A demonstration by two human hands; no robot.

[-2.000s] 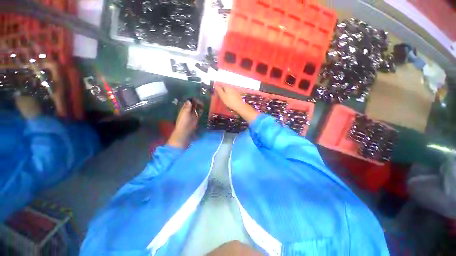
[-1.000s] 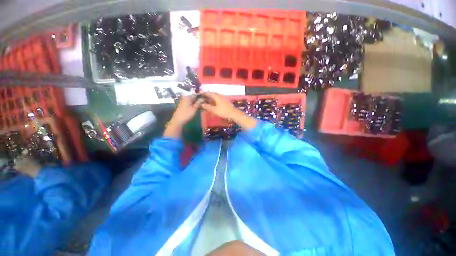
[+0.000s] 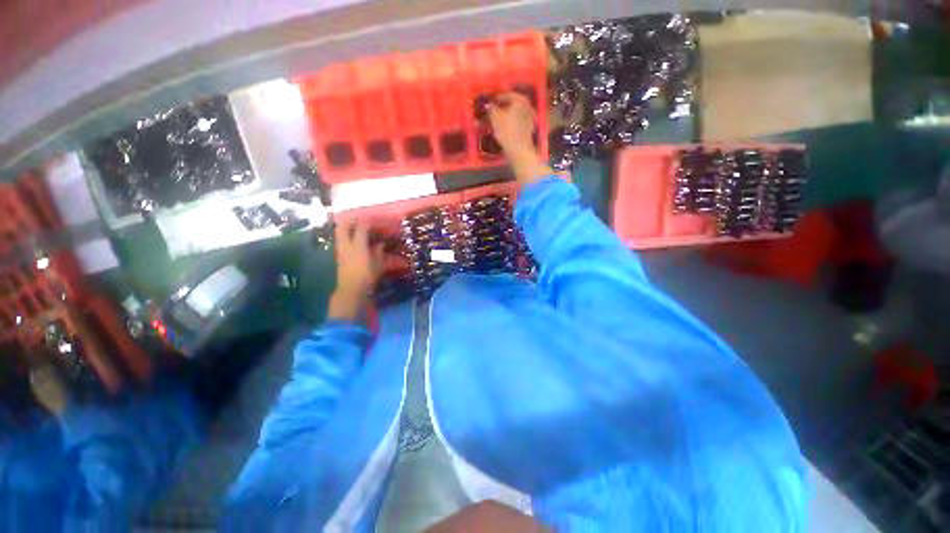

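My right hand (image 3: pixel 510 123) reaches over the right end of the red-orange compartment tray (image 3: pixel 391 101), its fingers down at a pocket that holds dark parts. Whether it grips a piece cannot be made out. Dark square pieces sit in the front row of pockets. My left hand (image 3: pixel 355 260) is at the left end of the red working tray (image 3: pixel 443 203), fingers spread and blurred; what lies under them is hidden. Shiny dark parts stand in rows in the working tray, with a small white piece (image 3: pixel 442 255) on top.
A pinkish-red tray (image 3: pixel 639 198) with rows of parts is at right. Behind are a loose parts heap (image 3: pixel 622 78) and cardboard (image 3: pixel 786 73). A bulk bin (image 3: pixel 172 156), loose parts on white paper (image 3: pixel 198 235) and a small device (image 3: pixel 204 300) are left. Another worker's blue sleeve (image 3: pixel 130 437) is far left.
The view has turned, and the bench things sit further left. My hands, together at the working tray's left end before, are now apart; my right hand has moved up to the compartment tray.
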